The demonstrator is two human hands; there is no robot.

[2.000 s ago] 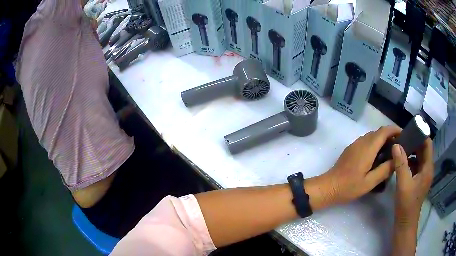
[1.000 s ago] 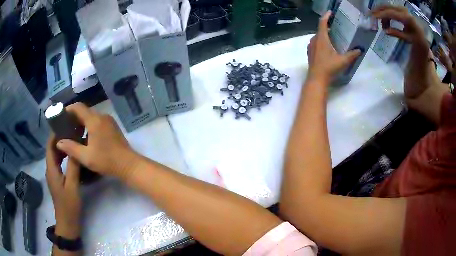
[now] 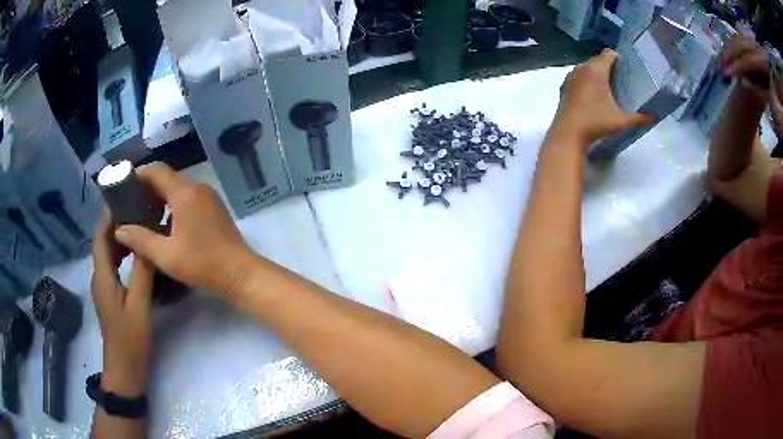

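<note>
A dark grey handheld fan (image 3: pixel 129 199) stands tilted between my hands at the left, its pale round handle end up; its lower part is mostly hidden by my fingers. My left hand (image 3: pixel 120 279), with a black wrist band below it, holds it from beneath and the near side. My right hand (image 3: pixel 196 227) grips it from the right, thumb across the front. Two more grey fans lie at the far left, one with its grille (image 3: pixel 47 300) showing.
Open printed boxes (image 3: pixel 313 129) with white wrapping stand behind my hands. A heap of small dark parts (image 3: pixel 459 154) lies mid-table (image 3: pixel 412 249). At the right, another person's hand (image 3: pixel 597 99) holds a box (image 3: pixel 640 77). Black round parts (image 3: pixel 385 34) stand behind.
The view has swung from the left part of the table to the right. My hands keep hold of the fan. The other person's far hand has moved off their box.
</note>
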